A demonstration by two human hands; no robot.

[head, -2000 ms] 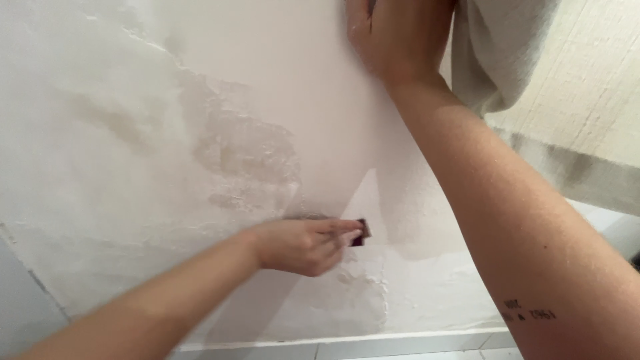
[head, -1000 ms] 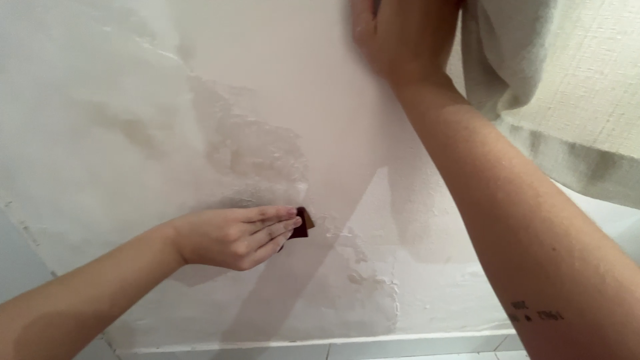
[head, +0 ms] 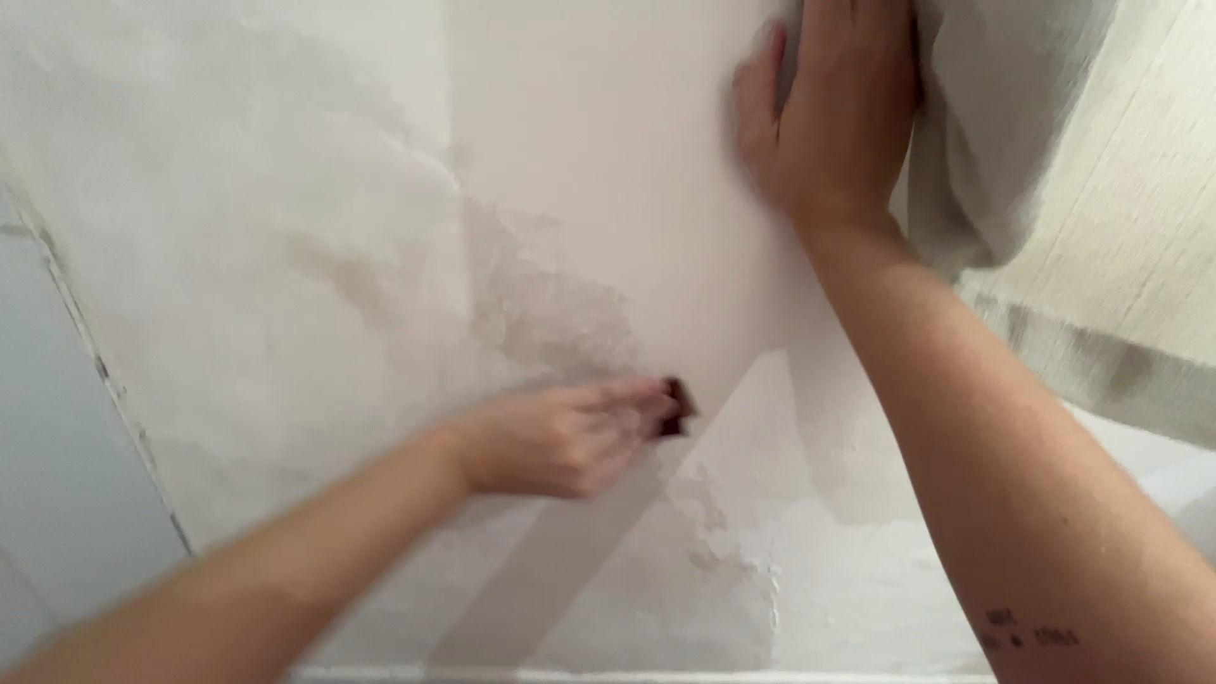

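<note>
My left hand (head: 570, 432), slightly blurred, presses a folded piece of dark reddish-brown sandpaper (head: 675, 408) against the white plastered wall (head: 608, 142). Rough, peeling patches and brownish stains mark the wall around it, above and to the left as well as below the sandpaper. At the upper right, my right hand (head: 831, 114) lies against the wall beside a hanging beige cloth. Its fingertips run out of the top of the view, and no object shows in it.
The beige fabric curtain (head: 1130, 218) hangs along the right side. A grey-blue panel (head: 76, 418) with a chipped edge borders the wall at the left. A pale ledge or baseboard (head: 646, 676) runs along the bottom.
My left hand with the sandpaper has moved back and forth over the wall: leftward between the two earlier frames, then to the right and slightly up. My right hand has stayed against the wall.
</note>
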